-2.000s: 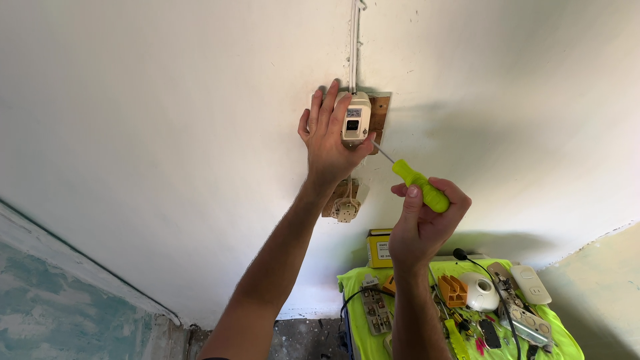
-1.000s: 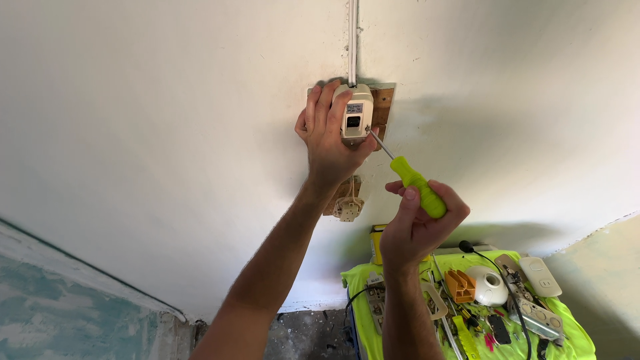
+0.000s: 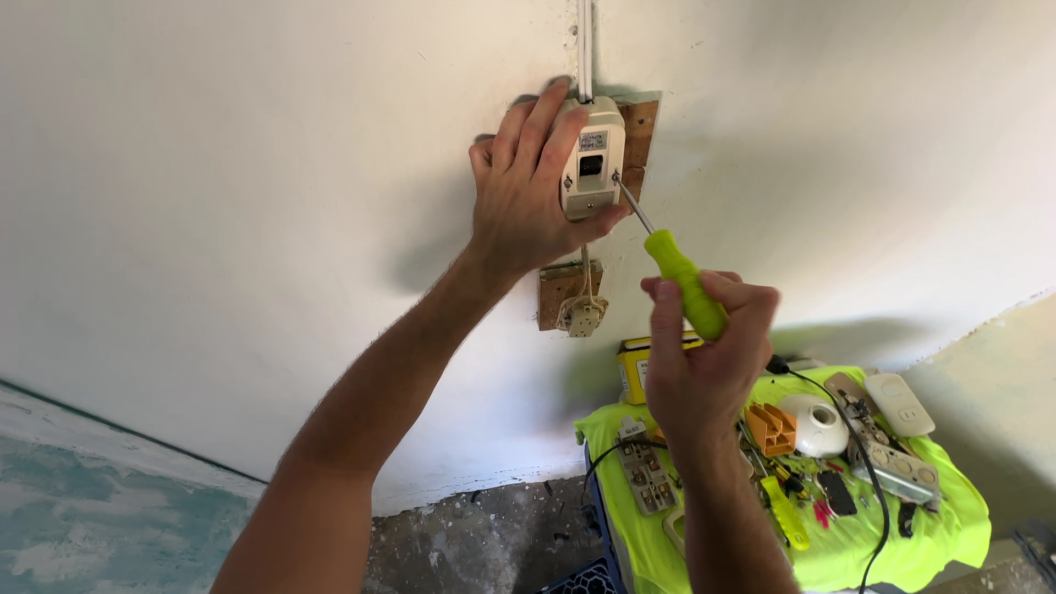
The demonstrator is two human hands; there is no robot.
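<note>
My left hand (image 3: 532, 186) grips a cream circuit breaker enclosure (image 3: 596, 132) against the wall, fingers over its left side and thumb under its lower edge. Behind it, a wooden board (image 3: 639, 136) shows on the right. My right hand (image 3: 709, 346) holds a screwdriver (image 3: 685, 280) by its lime-green handle. Its tip meets the screw at the enclosure's lower right. Another screw (image 3: 568, 182) sits at the lower left. White cables (image 3: 585, 49) enter from above. Below, an exposed outlet (image 3: 584, 320) hangs with wires by a smaller wooden block (image 3: 557, 289).
Under my right arm, a lime-green cloth (image 3: 949, 495) bears a white lamp holder (image 3: 813, 425), an outlet plate (image 3: 899, 404), an orange plastic part (image 3: 771, 429), a stripped socket strip (image 3: 645, 466), a second green-handled tool (image 3: 784, 511) and a black cable (image 3: 879, 487). A yellow box (image 3: 634, 371) stands behind.
The screwdriver tip, lower and to the right of the screw two seconds ago, is now at the enclosure's right screw. My left hand keeps its hold on the enclosure.
</note>
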